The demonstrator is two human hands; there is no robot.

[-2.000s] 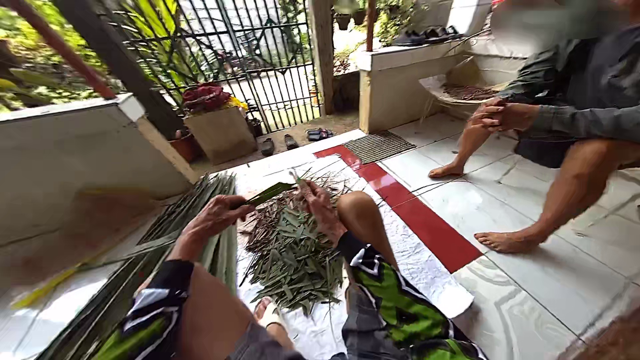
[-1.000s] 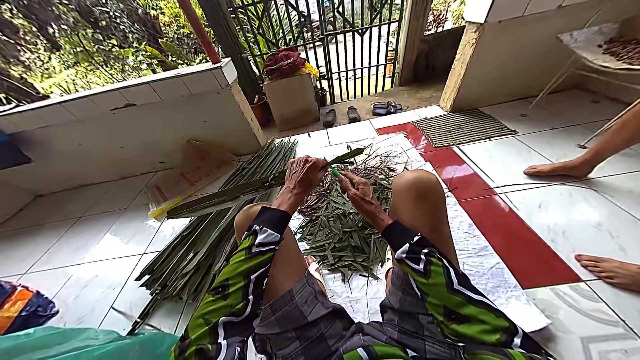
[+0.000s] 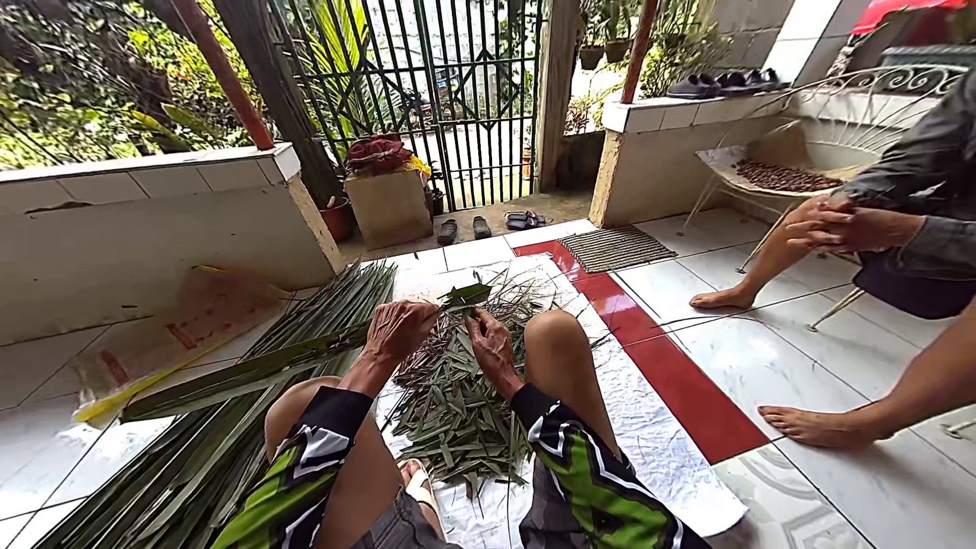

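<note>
My left hand (image 3: 398, 332) is closed around a long green palm leaf (image 3: 252, 375), whose wide end trails to the lower left and whose other end (image 3: 467, 296) sticks out past my knuckles. Close beside that end is my right hand (image 3: 492, 343), its fingers bent at a small object too hidden to name. Below both hands, a heap of short cut leaf pieces (image 3: 461, 427) lies on a white cloth (image 3: 656, 450), with thin brown ribs (image 3: 526, 293) behind it. A bundle of long palm leaves (image 3: 206, 450) lies along my left side.
A seated person's bare feet (image 3: 823, 425) are on the tiles at right, near a metal chair holding a tray of small brown things (image 3: 789, 177). A doormat (image 3: 616, 248), footwear (image 3: 482, 227) and a box (image 3: 389, 207) stand before the gate (image 3: 488, 114). A plastic sheet (image 3: 175, 335) lies left.
The view has swung up and to the right since one second ago. Both hands remain together at the leaf; its short end now sticks out past my left hand at a different angle.
</note>
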